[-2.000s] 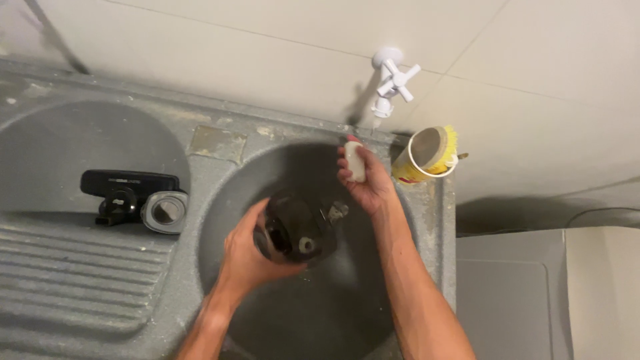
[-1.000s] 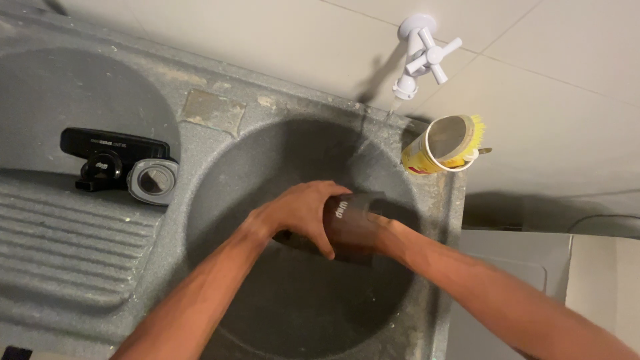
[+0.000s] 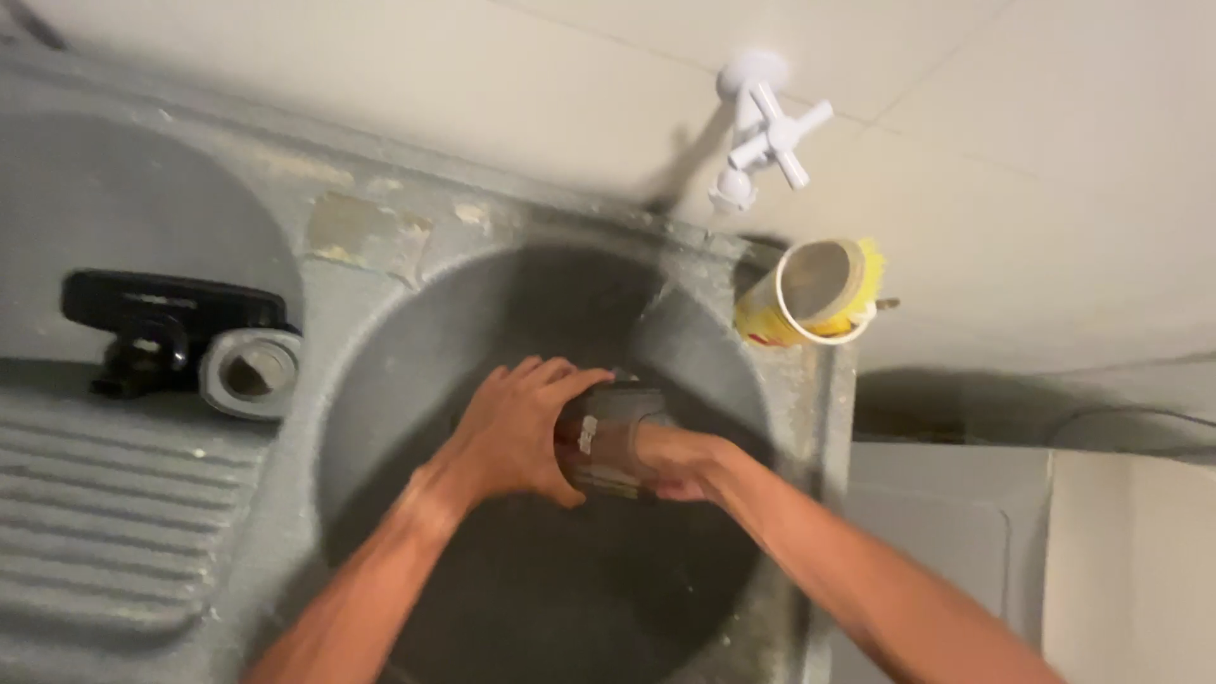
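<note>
A translucent dark plastic container (image 3: 603,442) with pale lettering lies on its side in the air over the round grey basin (image 3: 532,608). My left hand (image 3: 518,432) is wrapped around its closed-looking left end, thumb below and fingers above. My right hand (image 3: 674,461) reaches into its right end; some fingers show dimly through the wall. Whether a sponge or other small thing is in that hand is hidden.
A white cross-handle tap (image 3: 779,138) juts from the tiled wall above the basin. On the right rim stands a yellow and white cup (image 3: 774,309) with a yellow-bristled brush (image 3: 869,271). Black plastic parts (image 3: 171,304) and a grey ring-shaped part (image 3: 249,372) lie in the left basin beside the ribbed washboard (image 3: 104,522).
My right hand, earlier near the basin's back rim with a whitish object, has come down into the container. The container has been turned onto its side, opening to the right.
</note>
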